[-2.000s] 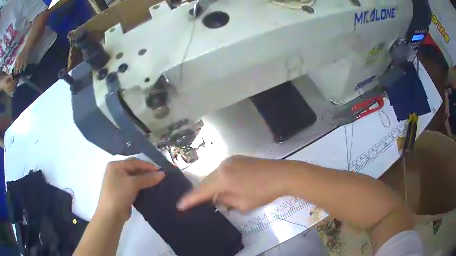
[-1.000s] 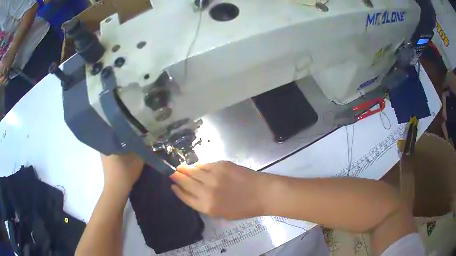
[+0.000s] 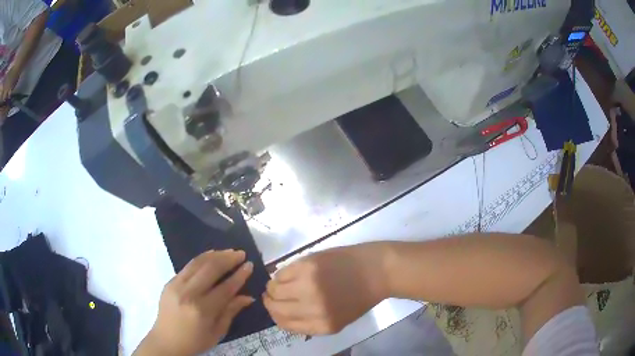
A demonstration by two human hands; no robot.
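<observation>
A black fabric piece [image 3: 202, 240] lies on the table, its far end beside and partly under the needle area of the white sewing machine [image 3: 313, 76]. The presser foot area [image 3: 244, 195] is brightly lit. My left hand [image 3: 209, 295] rests on the fabric with bent fingers, fingertips pressed on its middle. My right hand [image 3: 303, 295] is at the fabric's right edge near its front end, thumb and fingers together, pinching the edge. The fabric's near end is partly hidden by my hands.
A dark pile of pieces [image 3: 56, 306] lies at the left. A black phone-like rectangle [image 3: 386, 138] is on the metal bed, with red-handled snips [image 3: 506, 131] to its right. A yellow-and-black tool [image 3: 567, 169] and cardboard box [image 3: 599, 229] are at right. Another person's arm [image 3: 24, 55] shows top left.
The fabric's far end has moved up-left beside the needle area. My left hand came out from behind the machine head onto the fabric, and my right hand moved down from the presser foot. The view shifted slightly.
</observation>
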